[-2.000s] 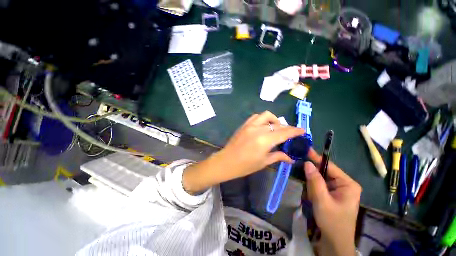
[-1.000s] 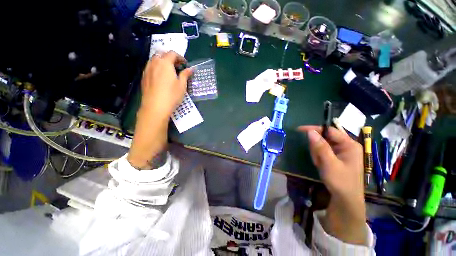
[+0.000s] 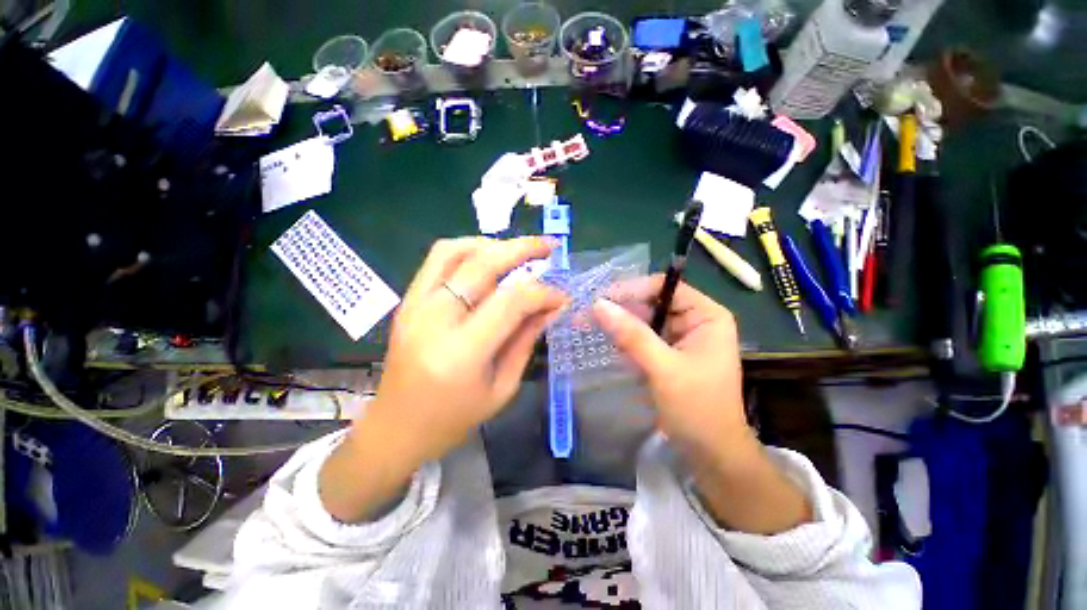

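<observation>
My left hand (image 3: pixel 471 328) and my right hand (image 3: pixel 685 352) together hold a clear sheet (image 3: pixel 583 346) with rows of small rings, in front of me above the mat's edge. My right hand also holds black tweezers (image 3: pixel 677 268), which point up and away. A smartwatch on a light-blue strap (image 3: pixel 561 411) lies beneath the sheet. Only its strap ends show clearly; its face is hidden by the sheet and fingers. The white sticker sheet (image 3: pixel 335 275) with rows of dark marks lies on the mat to the left.
White paper and a white-red strap piece (image 3: pixel 557 154) lie behind the watch. Clear cups (image 3: pixel 464 45) and a large bottle (image 3: pixel 844 54) stand at the back. A yellow screwdriver (image 3: pixel 777 265), a cream stick (image 3: pixel 730 260), blue-handled pliers (image 3: pixel 813 277) and a green-bodied tool (image 3: pixel 1001 310) lie right.
My left hand let go of the watch, reached left and brought the clear sheet back over the watch. My right hand keeps the tweezers and now also grips the sheet. The view has shifted.
</observation>
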